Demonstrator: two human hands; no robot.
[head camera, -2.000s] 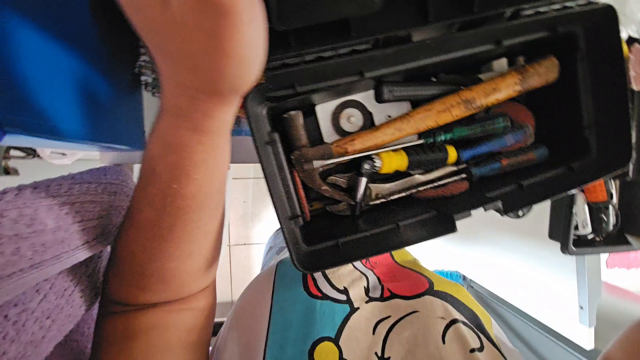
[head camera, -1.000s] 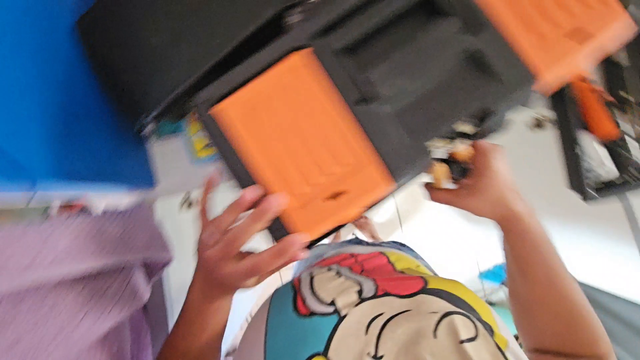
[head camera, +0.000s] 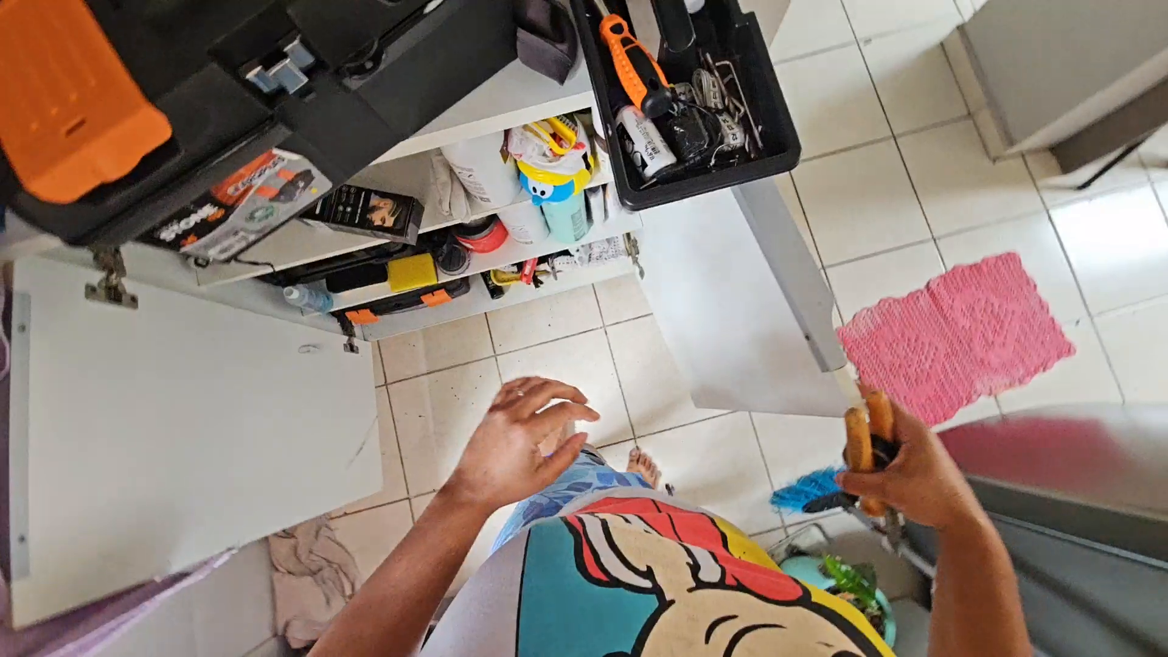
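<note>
My right hand (head camera: 912, 465) grips several tools by yellow-orange handles (head camera: 860, 443), at the right beside the open cabinet door; the exact kind of tool is unclear. My left hand (head camera: 529, 438) hangs over the tiled floor with its fingers apart and nothing in it. A black toolbox (head camera: 401, 100) with orange lid panels (head camera: 73, 109) and a metal latch (head camera: 281, 68) stands at the upper left, its lid down. Beside it a black tray (head camera: 785, 146) holds an orange-and-black screwdriver (head camera: 630, 59), a white tube (head camera: 645, 141) and small metal parts.
Below the toolbox, cabinet shelves (head camera: 429, 137) hold bottles, boxes and a yellow sponge (head camera: 412, 272). White doors stand out at left (head camera: 182, 420) and right (head camera: 739, 319). A pink mat (head camera: 958, 338), blue brush (head camera: 805, 491) and potted plant (head camera: 849, 579) lie around the right side.
Two seconds ago the toolbox was open, showing a hammer and screwdrivers; its lid is now down. My hands have left the box. The view has shifted a lot.
</note>
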